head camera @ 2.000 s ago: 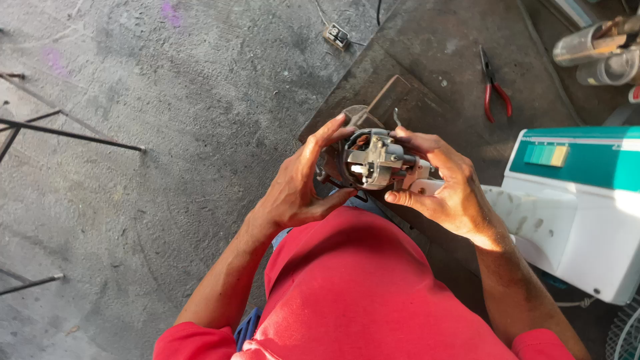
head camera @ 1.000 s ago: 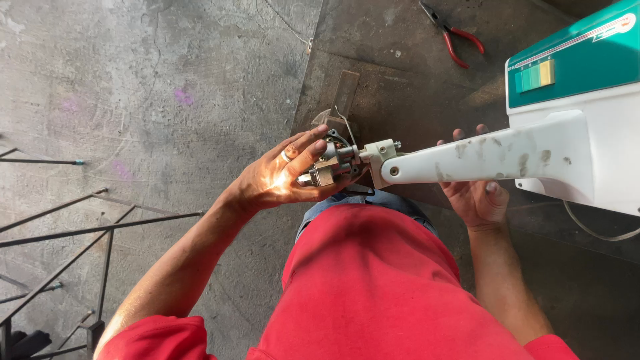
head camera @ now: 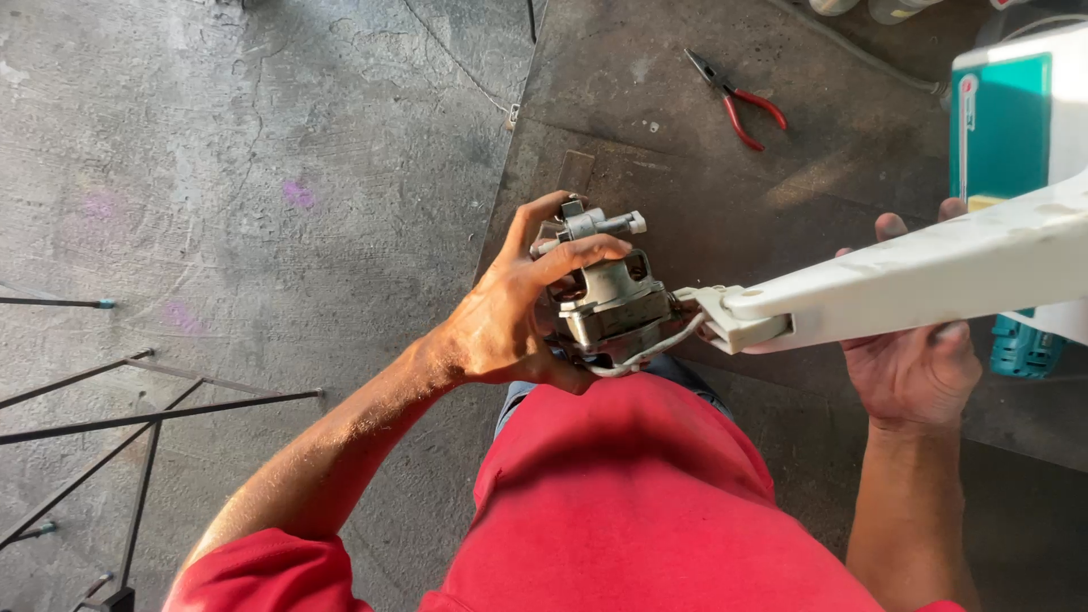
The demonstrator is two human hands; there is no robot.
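Note:
An exposed electric fan motor [head camera: 610, 297], with its metal housing and gearbox, sits in my left hand [head camera: 510, 293], whose fingers reach over the top and thumb lies below. A pale cable loops along its lower side to the joint of a white plastic neck [head camera: 901, 272]. That neck runs right towards a white and teal fan base [head camera: 1007, 127]. My right hand [head camera: 918, 365] is behind the neck, palm up, with fingertips showing above it; the neck hides whether it grips.
Red-handled needle-nose pliers [head camera: 739, 102] lie on the dark metal worktop [head camera: 816, 161], beside a flat metal strip [head camera: 576, 170]. Part of a teal tool [head camera: 1026, 347] shows under the neck. Thin metal rods [head camera: 153, 418] stand at lower left. Jars are at the top right edge.
Two seconds ago both hands were on the motor; the right hand has since moved right, behind the neck. The motor has turned in my left hand. The neck now slants up to the right.

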